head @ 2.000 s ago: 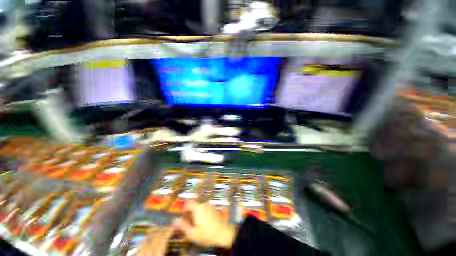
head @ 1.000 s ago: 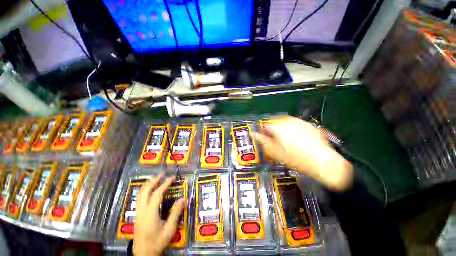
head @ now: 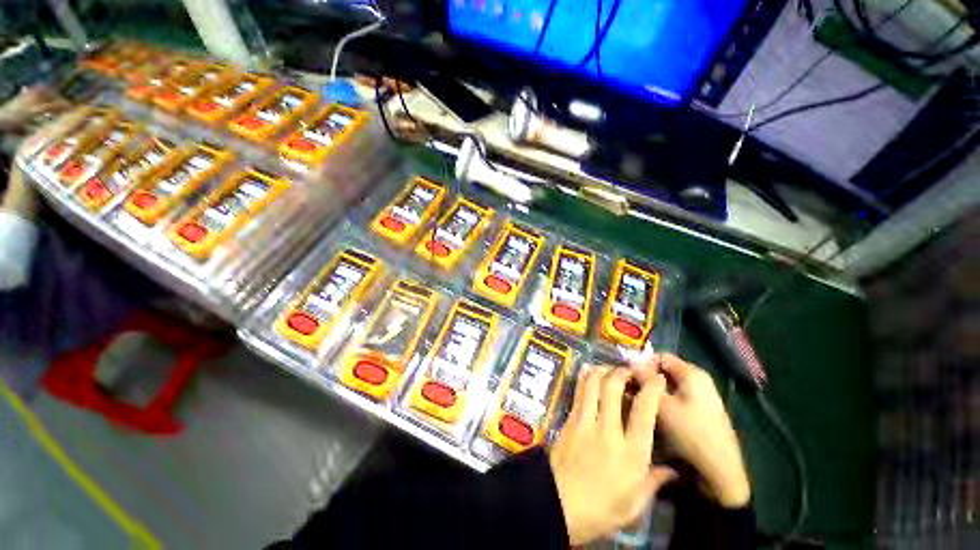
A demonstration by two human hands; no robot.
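Observation:
A clear blister tray (head: pixel 253 335) holds orange-rimmed handheld meters (head: pixel 529 389) in two rows. One front-row meter (head: pixel 389 338) has a darker face with a pale mark; the other visible faces have white print. My left hand (head: pixel 613 457) and my right hand (head: pixel 701 430) meet over the tray's front right pocket, fingertips close together. They hide that pocket and whatever they touch. A small white patch (head: pixel 636 352) shows at the fingertips. The barcode scanner (head: pixel 733 342) lies right of the tray, its cord running toward me.
Stacked filled trays (head: pixel 312 210) stand at left, with another person's hand and sleeve (head: pixel 16 242) beyond. White cylindrical objects (head: pixel 494 177) lie behind the tray, below the blue monitor (head: pixel 645 43). A red frame (head: pixel 118 403) is on the floor at lower left.
The view has swung right. My left hand has moved from the front row's left part to its right end. My right hand has come down from the back row to join it.

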